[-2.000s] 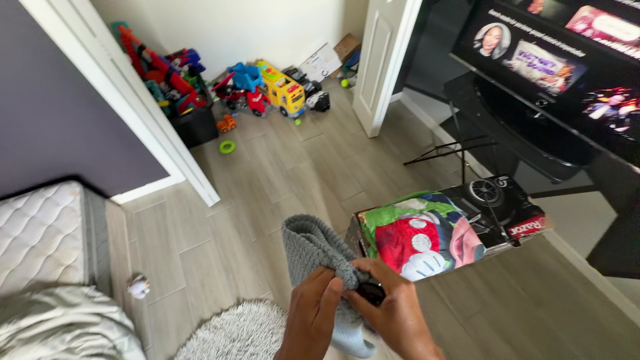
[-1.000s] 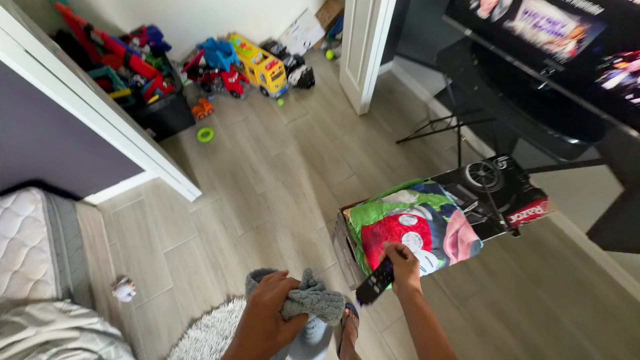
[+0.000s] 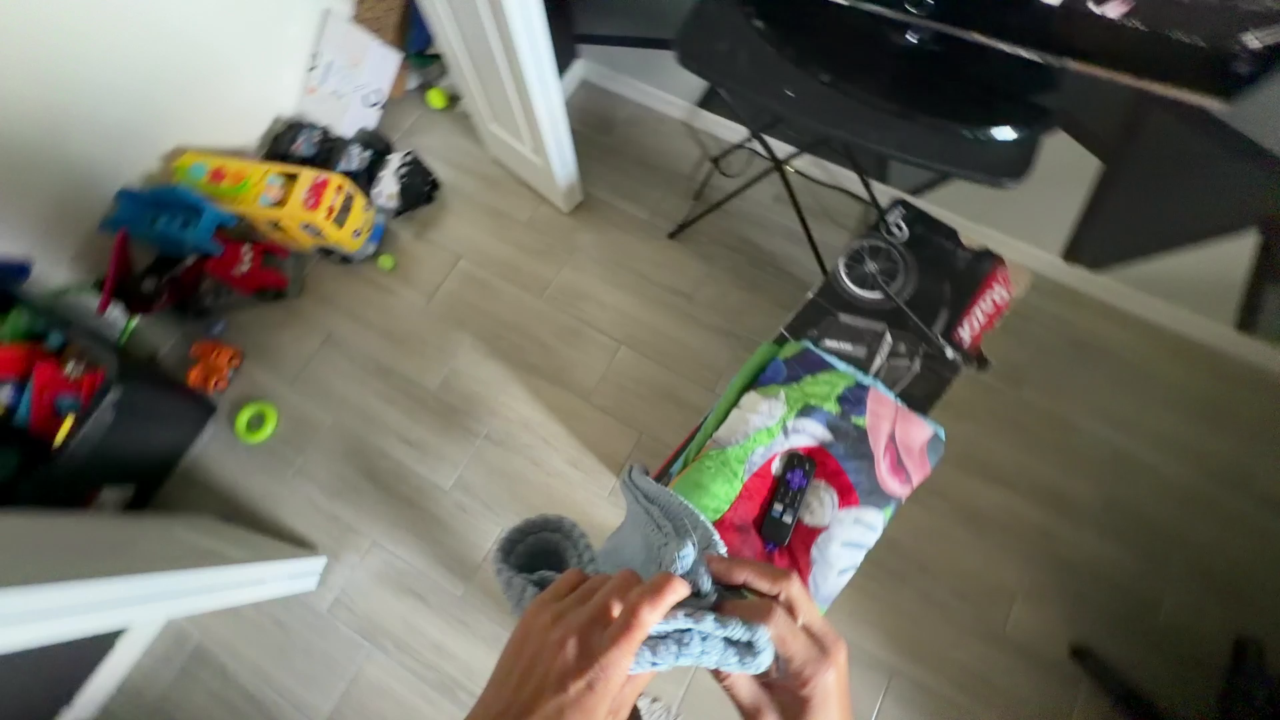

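A grey-blue knitted cloth [image 3: 655, 530] is bunched and folded between my two hands at the bottom centre of the head view. My left hand [image 3: 590, 640] grips it from the left, fingers over its top. My right hand [image 3: 790, 640] pinches its right side, the fingertips partly hidden in the folds. Just beyond my hands, a black remote control [image 3: 788, 500] lies on a folded, colourful printed blanket [image 3: 870, 430]. The blanket rests on a black box with a pictured wheel [image 3: 875, 268].
A black stand [image 3: 860, 110] with thin legs is at the upper right, near a white door [image 3: 510, 90]. Toys lie at left: a yellow toy bus [image 3: 280, 200], a green ring [image 3: 256, 422], an orange toy [image 3: 213, 366] and a black toy bin [image 3: 130, 420]. A white-edged panel [image 3: 160, 590] stands lower left.
The remote, in my right hand one second ago, now lies on the blanket. My right hand has come back to the knitted cloth beside my left. The view has swung markedly.
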